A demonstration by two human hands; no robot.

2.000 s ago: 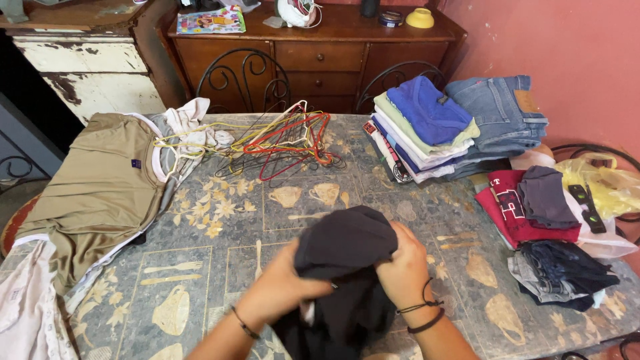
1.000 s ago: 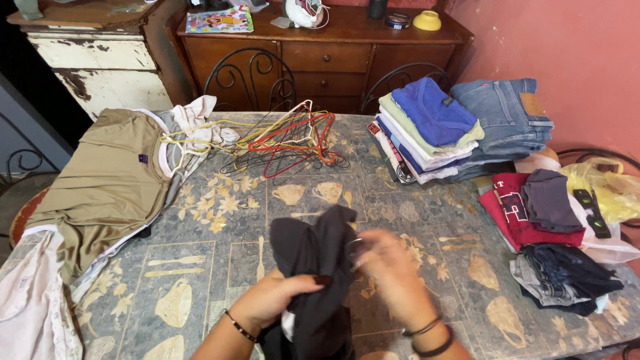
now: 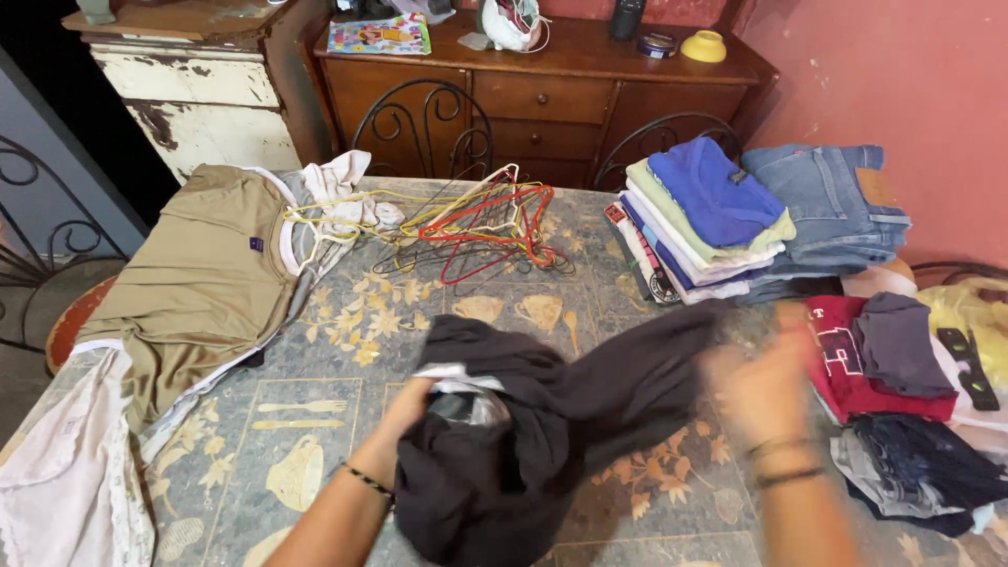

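A black garment (image 3: 504, 441) is spread between my two hands over the near middle of the table, its exact kind unclear. At its left side my left hand (image 3: 409, 409) grips it near a white strip at an opening. My right hand (image 3: 756, 378), blurred by motion, has a stretched-out part of the cloth, perhaps a leg or sleeve, at its fingers. To the right of that hand lies a folded red garment (image 3: 835, 354) with a dark folded piece (image 3: 898, 339) on top.
Clothes hangers (image 3: 488, 220) lie tangled at the back, near an olive shirt (image 3: 213, 260) on the left. Folded shirts (image 3: 709, 197) and jeans (image 3: 827, 205) are stacked at the back right. Folded dark shorts (image 3: 921, 465) and a yellow plastic bag (image 3: 976, 315) are at the right edge.
My right hand has moved out to the right, and the black garment, bunched between my hands before, is now pulled out sideways. My left hand still holds it.
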